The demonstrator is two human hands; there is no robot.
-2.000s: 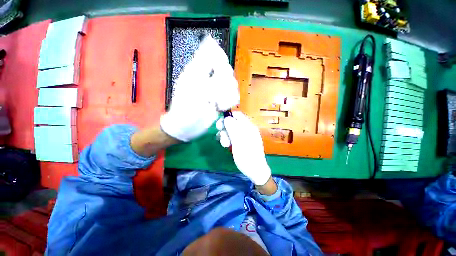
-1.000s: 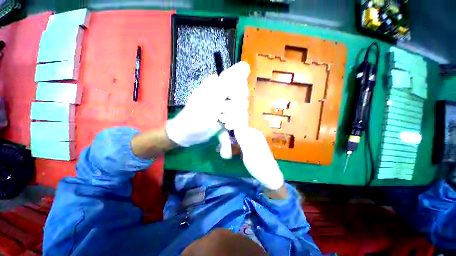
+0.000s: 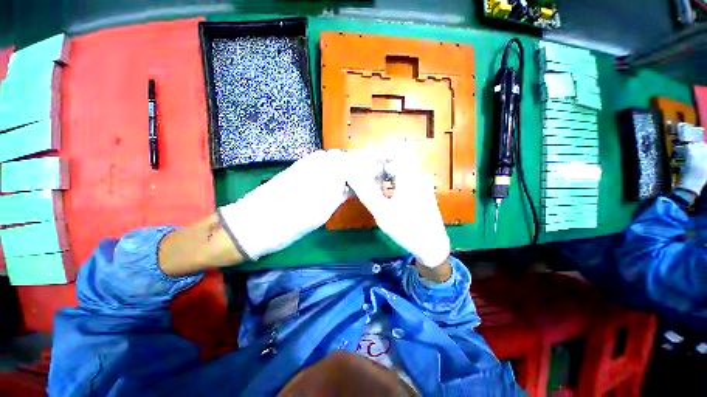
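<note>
My left hand (image 3: 291,203) and my right hand (image 3: 407,217), both in white gloves, meet over the lower left part of the orange fixture (image 3: 463,116). Their fingers are overexposed. Something small and dark shows between them, but I cannot tell what it is or which hand has it. The fixture holds no board; its cut-out recesses show. The black screw tray (image 3: 312,70), full of tiny silver screws, lies left of the fixture. The electric screwdriver (image 3: 505,132) lies right of the fixture, its bit towards me.
A black pen (image 3: 153,124) lies on the red mat (image 3: 112,101). Pale green strips lie in rows at far left (image 3: 29,139) and right (image 3: 570,155). A board with yellow parts (image 3: 523,12) sits beyond the bench. Another worker's gloved hand (image 3: 692,167) and blue sleeve are at far right.
The view has shifted right. My hands have moved from beside the screw tray to over the fixture. The dark stick-like thing that stuck up by my left hand no longer shows.
</note>
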